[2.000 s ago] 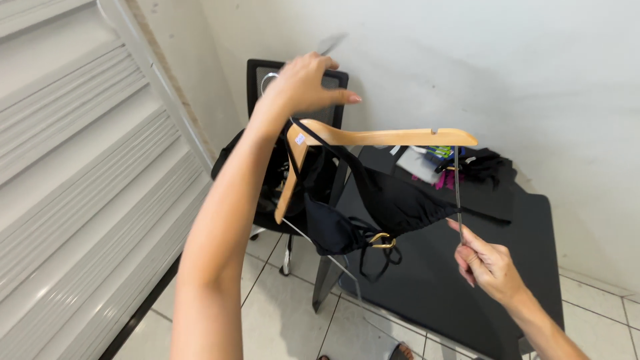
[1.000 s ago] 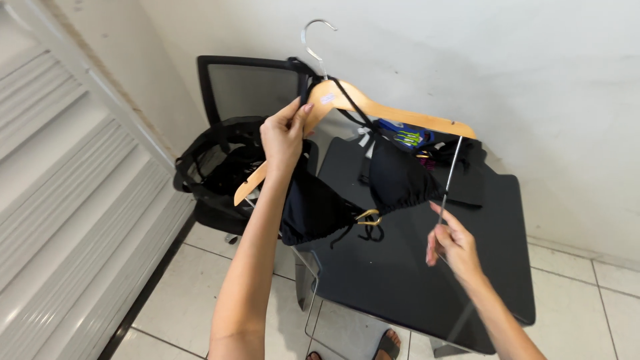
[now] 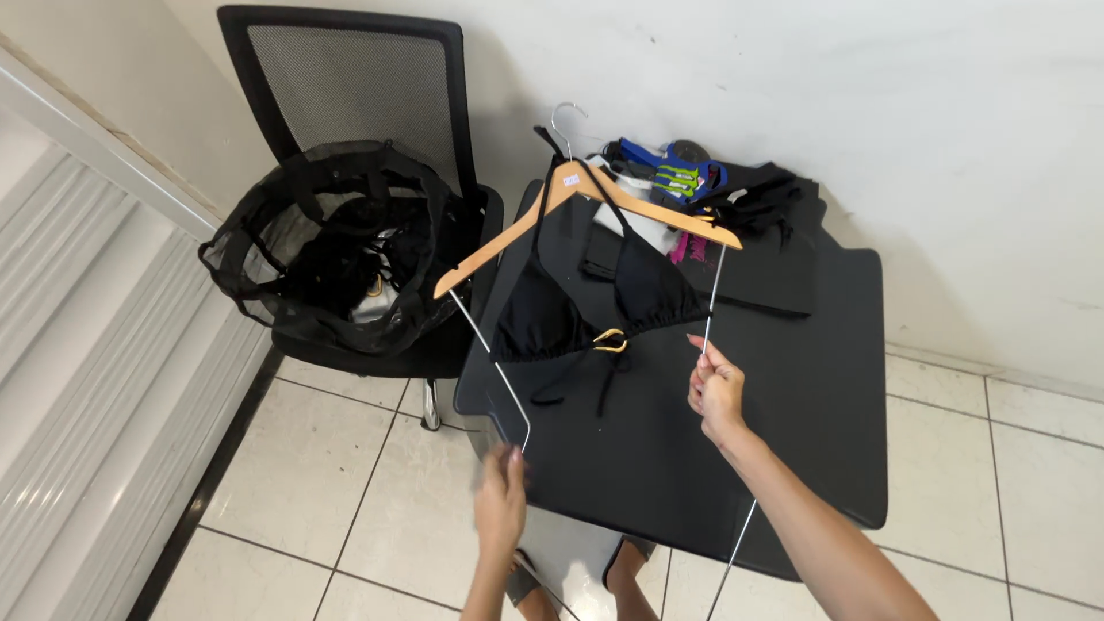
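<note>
A black triangle bikini top [image 3: 552, 315] with a gold-coloured ring [image 3: 611, 341] at its centre hangs from a wooden hanger [image 3: 526, 222] by its neck straps. Thin metal rods run down from both ends of the hanger. My right hand [image 3: 718, 384] grips the rod on the right, just below the edge of the top. Lower down, my left hand [image 3: 502, 483] is blurred beside the bent left rod [image 3: 509, 388]; whether its fingers hold the rod is unclear.
Behind the hanger, a black table [image 3: 638, 448] bears dark garments [image 3: 759, 203], a blue item with a green mark [image 3: 686, 179] and white packets. On the left, a mesh-backed chair [image 3: 457, 52] carries a black mesh basket [image 3: 345, 336] of dark items. A pale wall stands behind.
My left hand has let go of the hanger's wooden top and moved down to beside the left rod. My right hand remains on the right rod. The view has shifted.
</note>
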